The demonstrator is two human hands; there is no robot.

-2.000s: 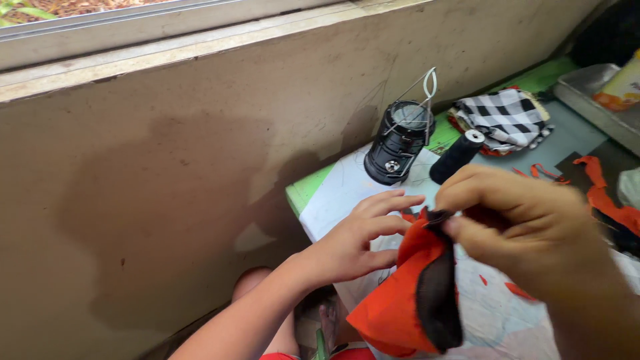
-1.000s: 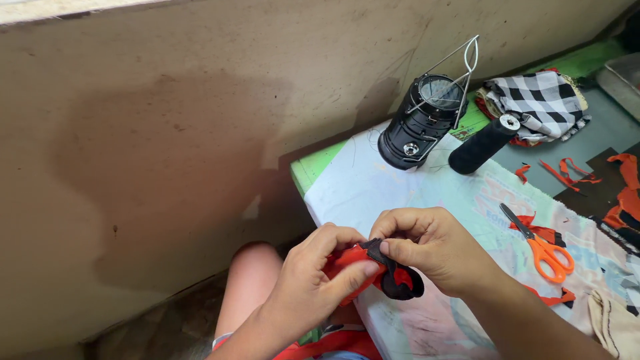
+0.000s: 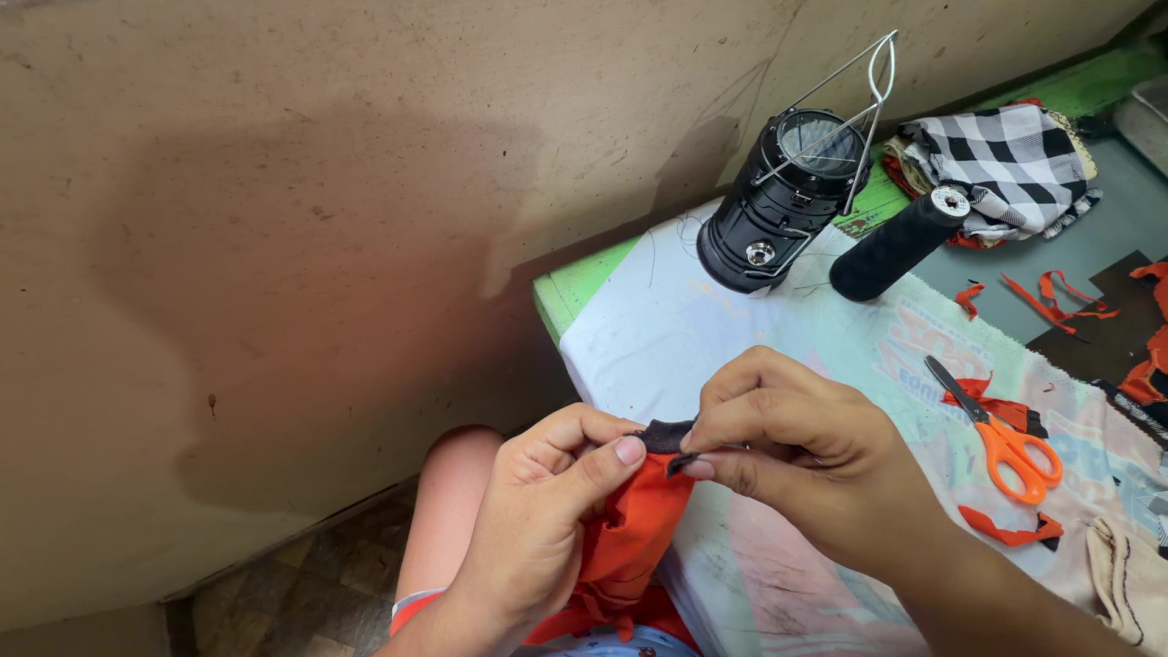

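Note:
My left hand (image 3: 557, 493) pinches the black edge of a piece of orange-red fabric (image 3: 639, 534) between thumb and fingertips. Close beside it, my right hand (image 3: 794, 438) grips the same black edging (image 3: 666, 436) at its right end, where a small black flap sticks out. A thin pale glint, perhaps a needle or pin, shows by the right fingertips. The fabric hangs below my hands over the lap. Orange-handled scissors (image 3: 1008, 452) lie on the cloth-covered table to the right, blades partly over a red scrap (image 3: 995, 401).
Behind my hands stand a black camping lantern (image 3: 776, 210) and a spool of black thread (image 3: 899, 245). Folded checkered fabric (image 3: 1013, 164) lies at the back right. Red scraps (image 3: 1058, 301) and beige cloth (image 3: 1118, 579) are at the right. A wall borders the green table edge (image 3: 584, 287).
My hands have come closer together than two seconds ago, when the fabric was spread between them. Since one second ago, the orange-red fabric shows more below my hands. The view has shifted.

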